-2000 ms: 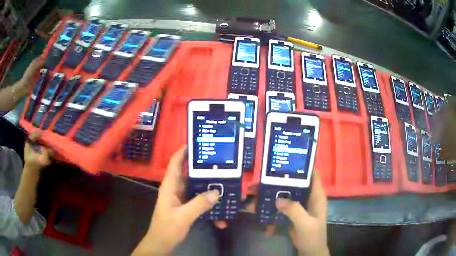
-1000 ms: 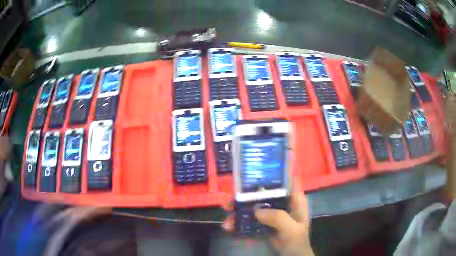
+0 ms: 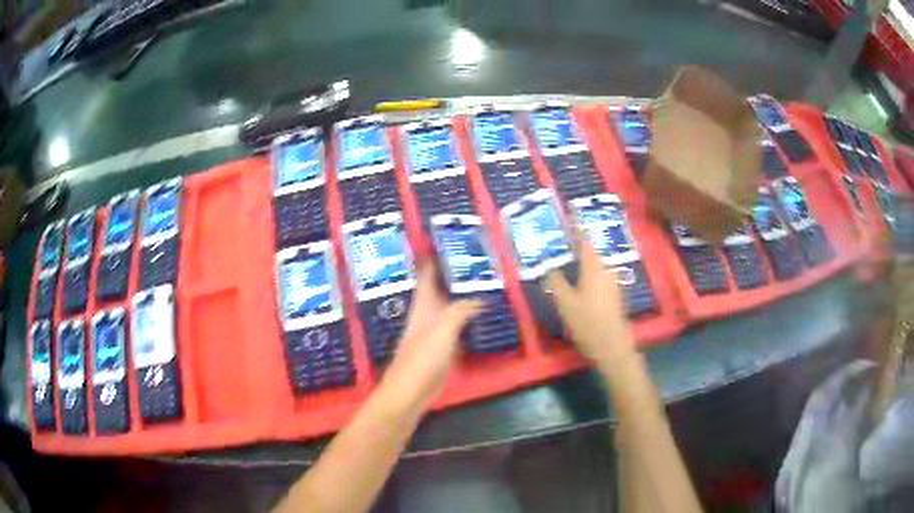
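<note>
My left hand [image 3: 426, 331] is on a keypad phone [image 3: 468, 255] in the front row of the middle red tray [image 3: 391, 393]; its thumb lies over the keypad edge. My right hand [image 3: 591, 306] holds another lit phone [image 3: 537, 236], slightly tilted, at the pocket just right of it. More lit phones fill the back row and the front pockets on both sides. The fingers under both phones are hidden and the picture is blurred.
A left red tray [image 3: 215, 263] holds several phones and has two empty pockets. An open cardboard box [image 3: 702, 150] is over the right tray [image 3: 673, 291]. A black device [image 3: 294, 112] and a yellow pen [image 3: 409, 105] lie behind. A person's grey sleeve [image 3: 837, 441] is at right.
The two phones have gone from in front of me down to the middle tray's front row. The left tray, tilted in another person's hands earlier, lies flat. A cardboard box has appeared at right.
</note>
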